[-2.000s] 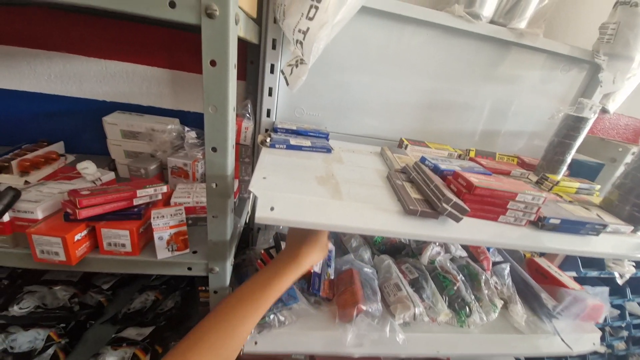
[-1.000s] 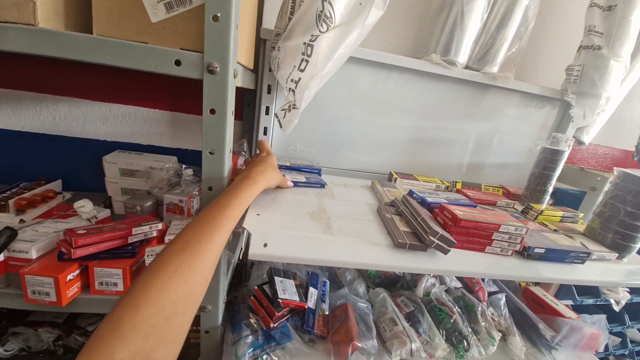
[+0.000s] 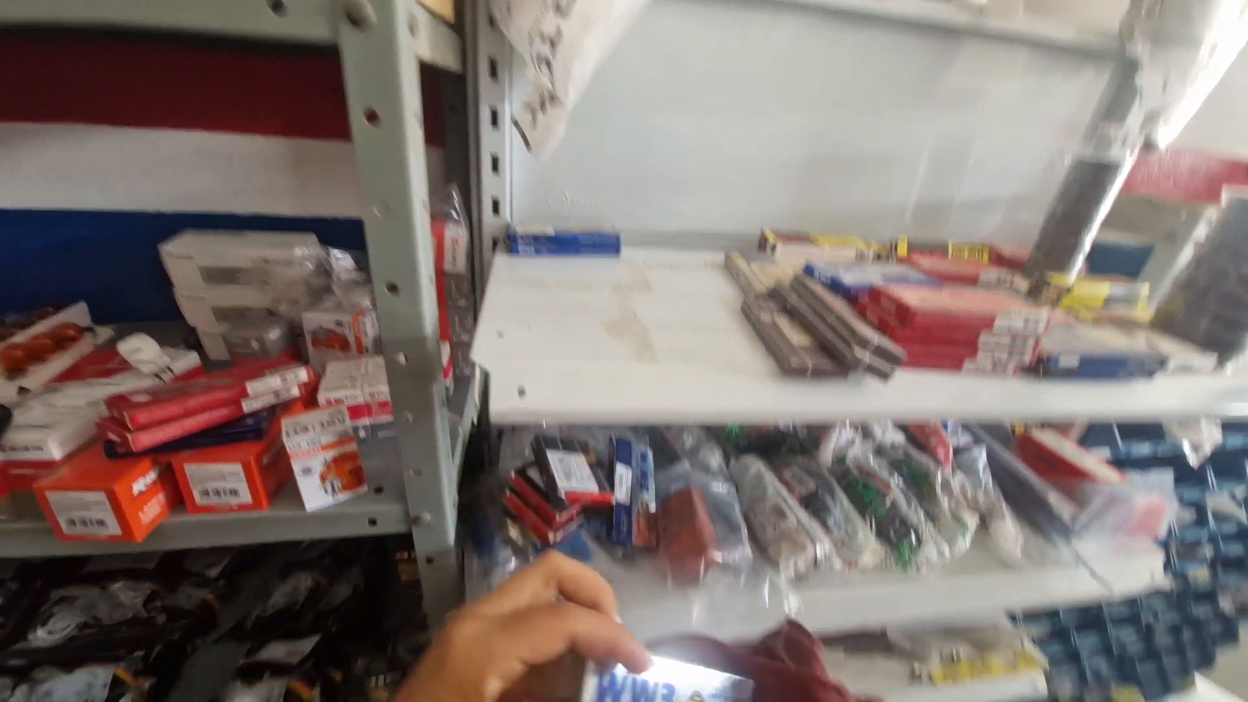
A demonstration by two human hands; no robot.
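At the bottom centre, my left hand (image 3: 546, 634) grips a small, shiny box (image 3: 673, 680) with blue lettering between thumb and fingers; the lower part is cut off by the frame edge. A dark red cloth (image 3: 790, 658) lies just beyond it, partly hidden. Above, on the white metal shelf (image 3: 585, 380), flat blue boxes (image 3: 564, 241) lie at the back left corner. Farther right are grey-brown flat boxes (image 3: 829, 327) and a stack of red boxes (image 3: 951, 322). My right hand does not show.
A perforated grey upright (image 3: 390, 283) divides this shelf from the left one, which holds orange boxes (image 3: 107, 497) and white boxes (image 3: 239, 258). The lower shelf has black-and-red boxes (image 3: 565, 478) and plastic-bagged parts (image 3: 780, 512). A plastic wrapper (image 3: 565, 58) hangs above.
My left hand was beside the blue boxes at the upper shelf's back left a second ago. It has come down to the bottom of the view and now holds a small box.
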